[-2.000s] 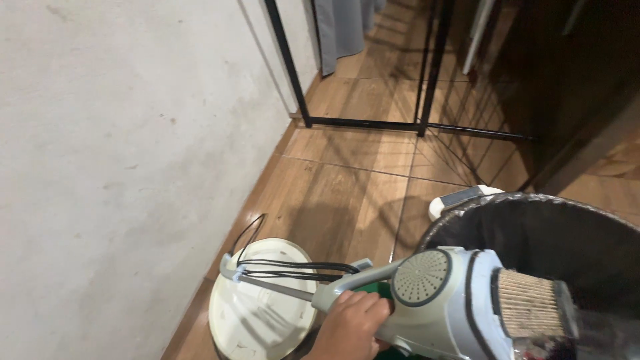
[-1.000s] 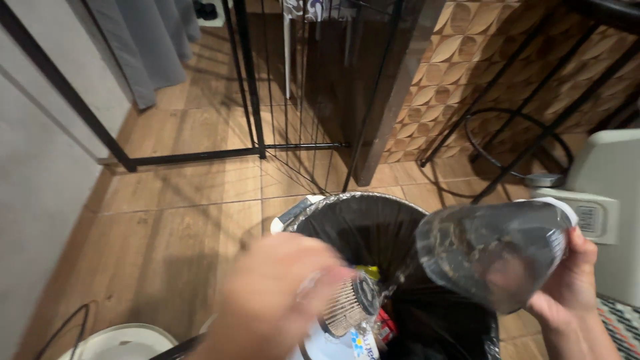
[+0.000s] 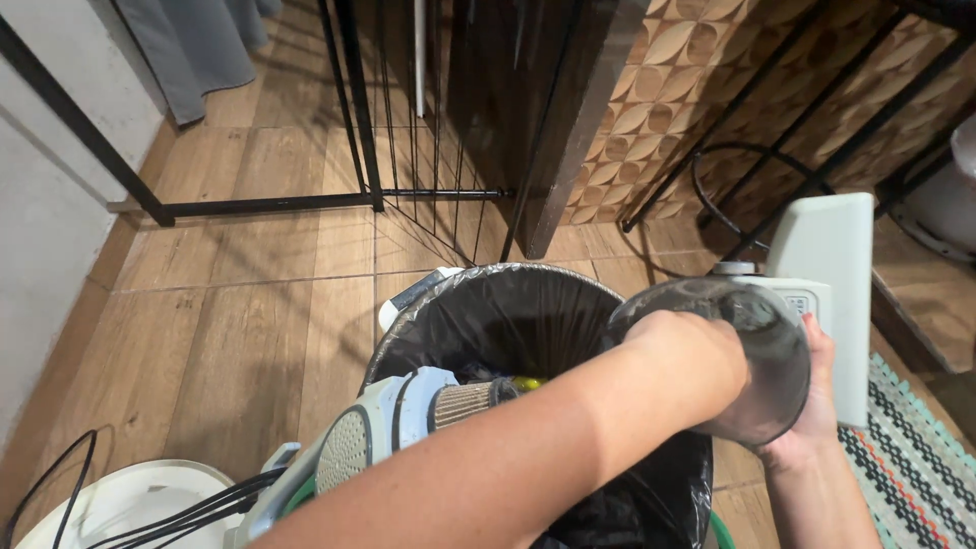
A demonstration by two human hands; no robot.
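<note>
My right hand holds a clear, grey-tinted plastic dust container of a vacuum cleaner, tilted above the right rim of a bin. The fingers of my left hand are inside that container, hidden by its wall and the hand itself; whether they grip anything cannot be told. Beneath my left forearm lies the vacuum cleaner body, pale grey and blue, its pleated filter exposed over the bin's left side. A black liner covers the inside of the bin, with some waste in it.
A round white lid and black cable lie at the lower left. Behind the bin stands a black metal gate. A white appliance or container, a black stool and a woven rug are on the right.
The view has swung right. Two seconds ago a hand held the vacuum body; one second ago the dust container was in my right hand and my left was near the filter. My left hand has moved right, into the container.
</note>
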